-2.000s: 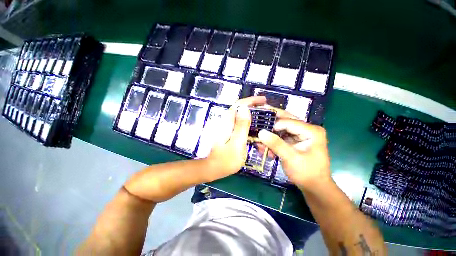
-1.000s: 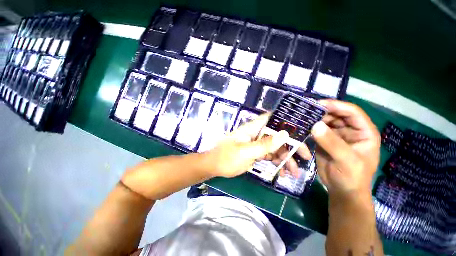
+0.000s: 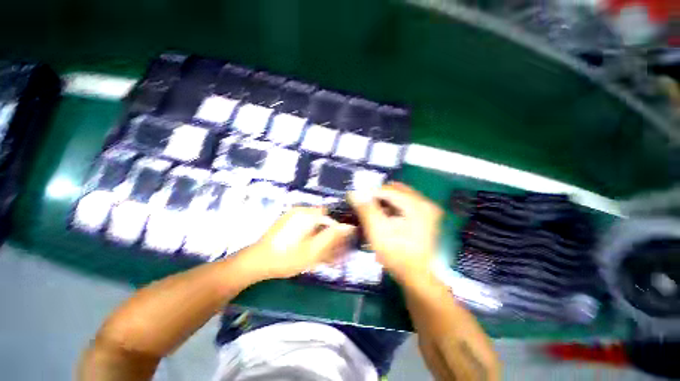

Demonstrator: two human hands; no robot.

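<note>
My left hand [image 3: 302, 237] and my right hand [image 3: 399, 223] are close together over the lower right part of the black tray [image 3: 197, 89]. Between their fingers is a small dark piece [image 3: 344, 214], blurred and mostly hidden; it looks like the keypad and housing held before. The tray holds upright front housings [image 3: 320, 140] with dark upper and pale lower parts in two rows, with sideways ones between. One pocket at the upper left looks dark, with no pale part.
Wavy stacks of keypads [image 3: 522, 238] lie right of the tray on the green bench [image 3: 425, 178]. A round dark fan [image 3: 656, 275] stands at the far right. Part of stacked trays [image 3: 30, 126] shows at the left edge. A red object [image 3: 589, 353] is at lower right.
The view has swung right, bringing in the fan. The keypad and housing, seen plainly a second ago, are now mostly hidden as my hands have come closer together.
</note>
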